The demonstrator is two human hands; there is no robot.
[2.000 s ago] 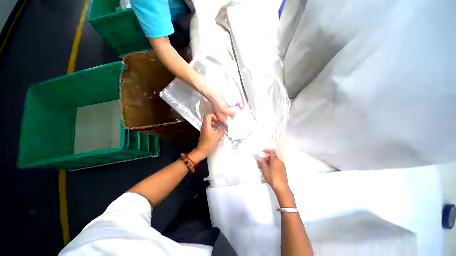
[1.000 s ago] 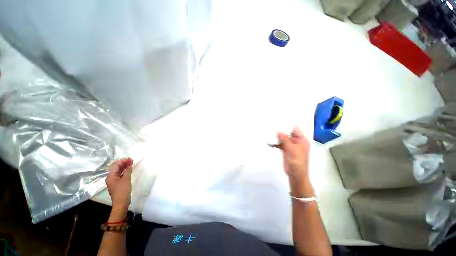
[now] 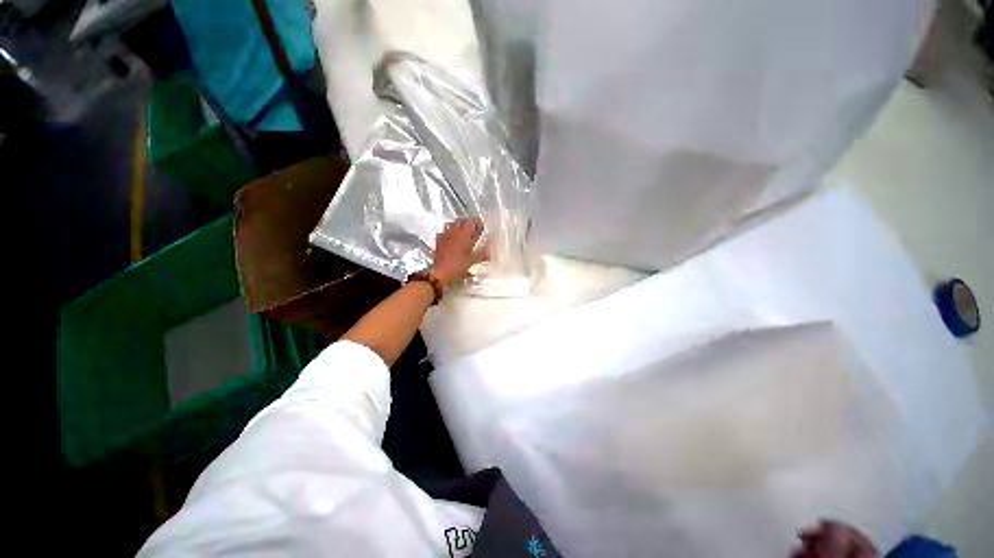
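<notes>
My left hand [image 3: 460, 251] lies on the near right edge of the glossy stack of polybags [image 3: 405, 194]; whether its fingers grip a bag I cannot tell. My right hand [image 3: 834, 540] is blurred and cut off by the bottom edge, beside a blue object [image 3: 921, 547], also cut off, that looks like the tape dispenser. In front of me lies a flat shape in thin wrapping tissue [image 3: 698, 436], with a beige tint showing through. It rests on white paper sheets [image 3: 861, 262].
A large wrapped tote [image 3: 676, 120] stands beyond the sheets. A dark blue tape roll [image 3: 958, 306] lies at right. Green crates [image 3: 164, 338] and an open brown carton [image 3: 286, 234] are at left. A person in light blue [image 3: 234, 55] stands at the far left.
The view has swung back left from the tape dispenser side. My left hand has reached forward onto the polybags. My right hand is now at the bottom edge. The other person's hand has left the polybags.
</notes>
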